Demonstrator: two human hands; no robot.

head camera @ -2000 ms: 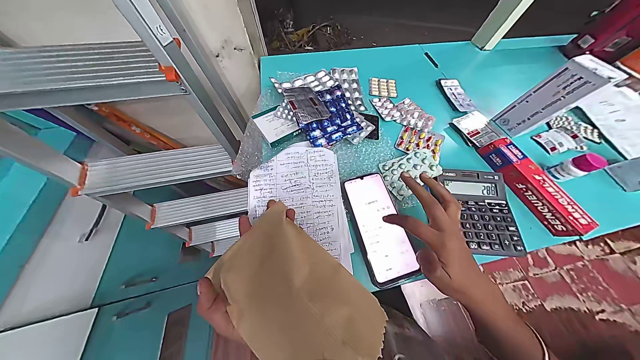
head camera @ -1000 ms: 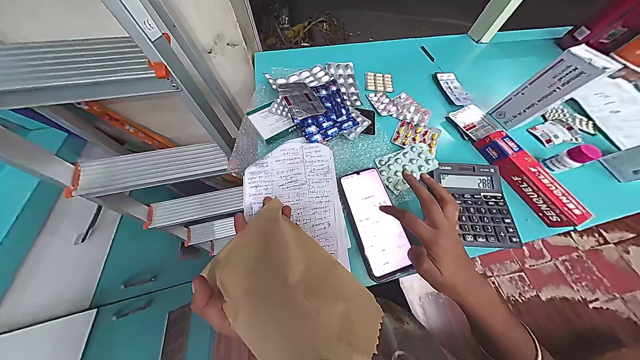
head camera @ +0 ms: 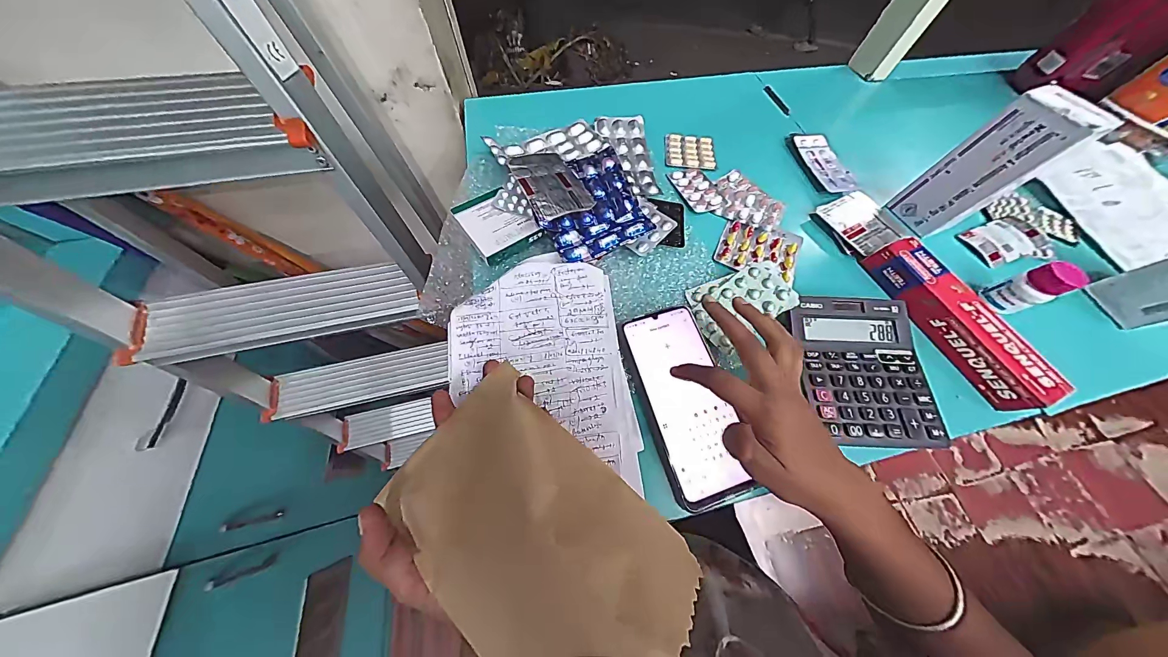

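Observation:
My left hand point(head camera: 397, 558) grips a brown paper bag point(head camera: 547, 529), its fingertips showing at the bag's upper edge. Part of a handwritten sheet point(head camera: 538, 319) lies beneath the bag's top. My right hand point(head camera: 762, 401) holds nothing; its fingers are spread over a smartphone point(head camera: 689, 411) with a lit screen, the index finger at the screen. Behind those fingers is a pale green blister pack point(head camera: 753, 290). A desk calculator point(head camera: 867, 374) lies right of the hand. Blue blister packs point(head camera: 598, 205) are piled on bubble wrap point(head camera: 666, 265) beyond the sheet.
An aluminium ladder point(head camera: 283, 306) stands close on the left, before teal drawers point(head camera: 265, 547). On the teal counter point(head camera: 712, 100) are a red toothpaste box point(head camera: 976, 328), a long grey-white box point(head camera: 995, 160), a pink-capped bottle point(head camera: 1036, 285) and more blister packs point(head camera: 753, 201).
My right hand has stayed over the phone while its screen has changed to a different layout. My left hand keeps its hold on the paper bag.

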